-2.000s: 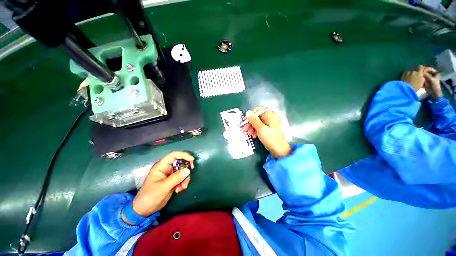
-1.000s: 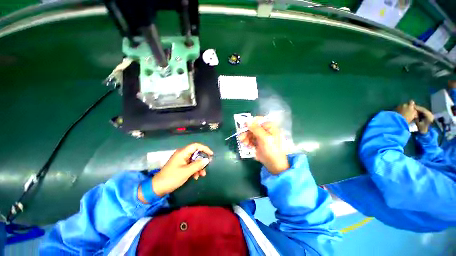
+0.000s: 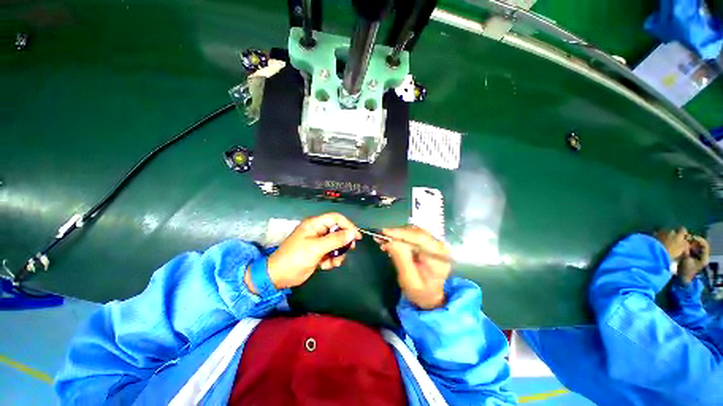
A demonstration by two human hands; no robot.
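My left hand (image 3: 311, 252), with a blue wrist band (image 3: 260, 276), holds a small dark round module (image 3: 341, 249) in its fingertips in front of the fixture. My right hand (image 3: 418, 266) holds thin tweezers (image 3: 379, 235). Their tip is at the fingertips of my left hand, by the module. Whether the tip grips anything is too small to tell. The narrow white label sheet (image 3: 428, 212) lies right of the fixture base, partly behind my right hand. The fixture base (image 3: 277, 141) is black with a small red display, under a pale green press head (image 3: 324, 57).
A lined white sheet (image 3: 436, 145) lies right of the base. Round modules lie left of the base (image 3: 238, 158) and farther right (image 3: 573, 141). A black cable (image 3: 151, 158) runs left. A white pad (image 3: 281, 231) lies partly behind my left hand. Another person's hands (image 3: 683, 244) are at right.
My right hand has moved from over the label sheet to my left hand, bringing the tweezers to the module. The view has shifted, so the fixture appears farther right and modules at left now show.
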